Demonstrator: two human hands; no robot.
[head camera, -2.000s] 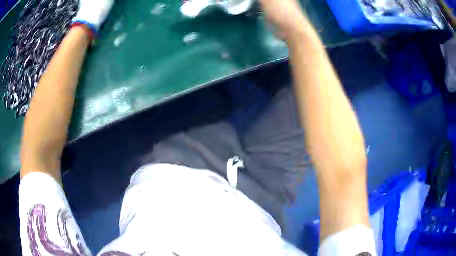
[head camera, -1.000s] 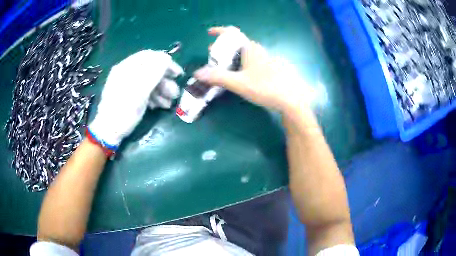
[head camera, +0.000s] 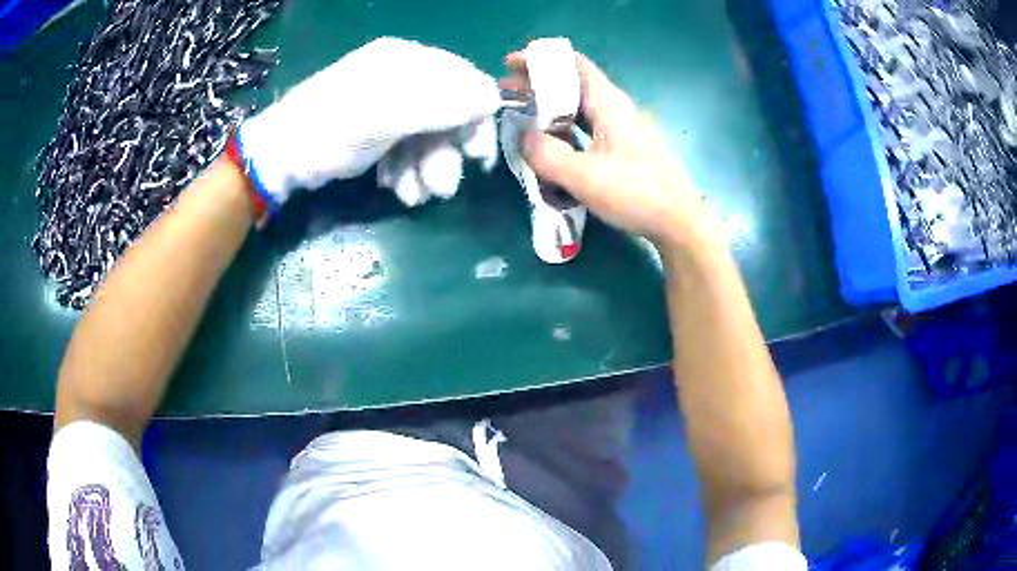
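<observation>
A white plastic housing (head camera: 554, 78) with a dark middle and a red spot at its lower rounded end stands out above the green bench (head camera: 435, 301). My bare right hand (head camera: 613, 162) holds it by its middle, thumb in front. My left hand (head camera: 379, 123), in a white knitted glove with a red and blue cuff, is just left of the housing. Its thumb and forefinger pinch a small metal fitting (head camera: 514, 100) against the housing's side near the upper end. The glove hides part of the fitting, so whether it is seated cannot be told.
A heap of small silver and black metal fittings (head camera: 145, 145) lies on the bench at the left. A blue tote (head camera: 853, 212) packed with white units and metal rods stands at the right. The bench's front edge curves below my hands. A blue bin edge shows at upper left.
My hands first came into fuller view over the bench. Since then my gloved left hand has moved right and brought the fitting to the housing, which is now more upright in my right hand.
</observation>
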